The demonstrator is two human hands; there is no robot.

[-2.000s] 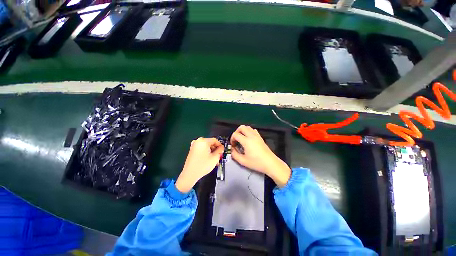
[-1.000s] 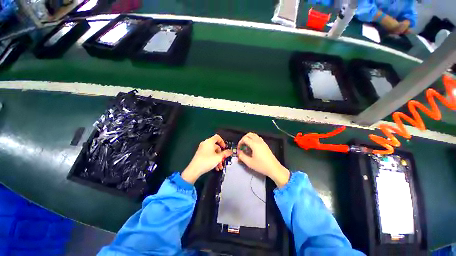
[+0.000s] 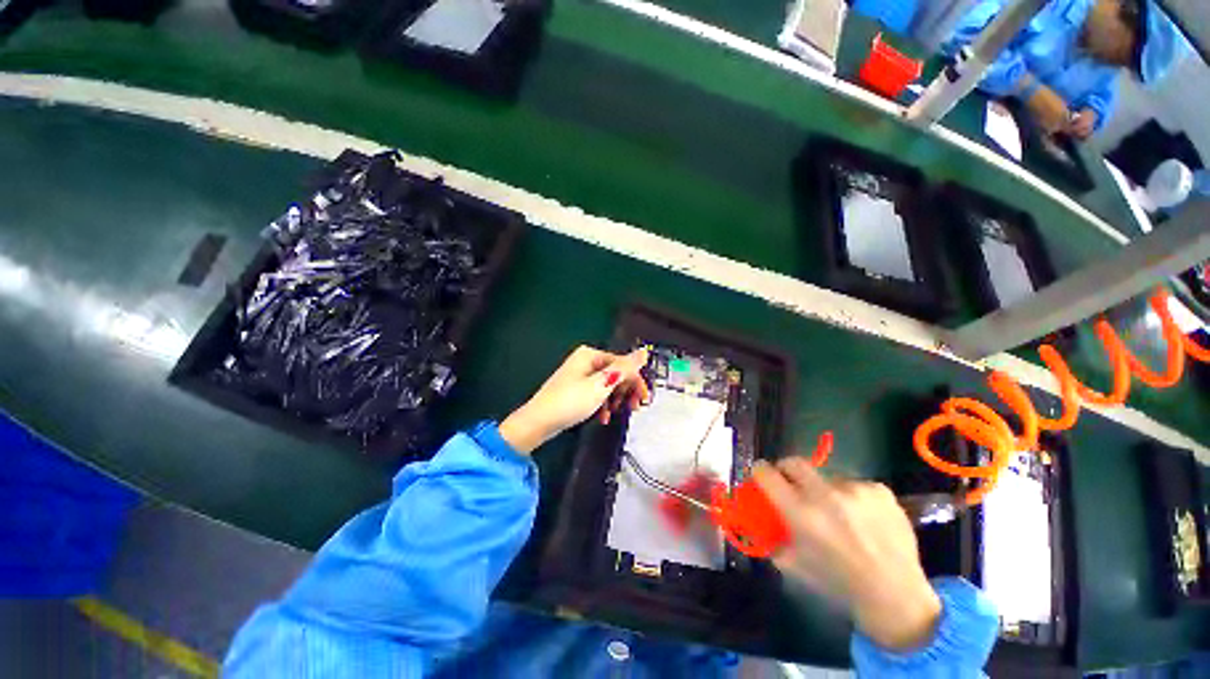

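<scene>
The opened tablet [image 3: 670, 478] lies in its black foam carrier [image 3: 584, 531] in front of me, with a green patch on the board [image 3: 682, 366] at its top end. My left hand [image 3: 593, 391] is at the tablet's top left corner, fingertips close together, with a small red bit at a finger; whether it pinches a part is unclear. My right hand [image 3: 843, 537], blurred, holds the red air blow gun [image 3: 751, 517] over the lower right of the tablet. Its thin nozzle [image 3: 653, 480] points up-left across the battery.
A black parts tray [image 3: 352, 312] heaped with dark and silver strips is at left, a small black block [image 3: 202, 259] beside it. Another tablet [image 3: 1019, 544] lies at right under the coiled orange hose [image 3: 982, 431]. A metal post [image 3: 1088, 285] crosses the right. A person [image 3: 1062, 80] works beyond the conveyor.
My right hand has left the tablet's top end, taken hold of the air gun and brought it over the tablet. My left hand has stayed by the top left corner. The view has shifted and tilted.
</scene>
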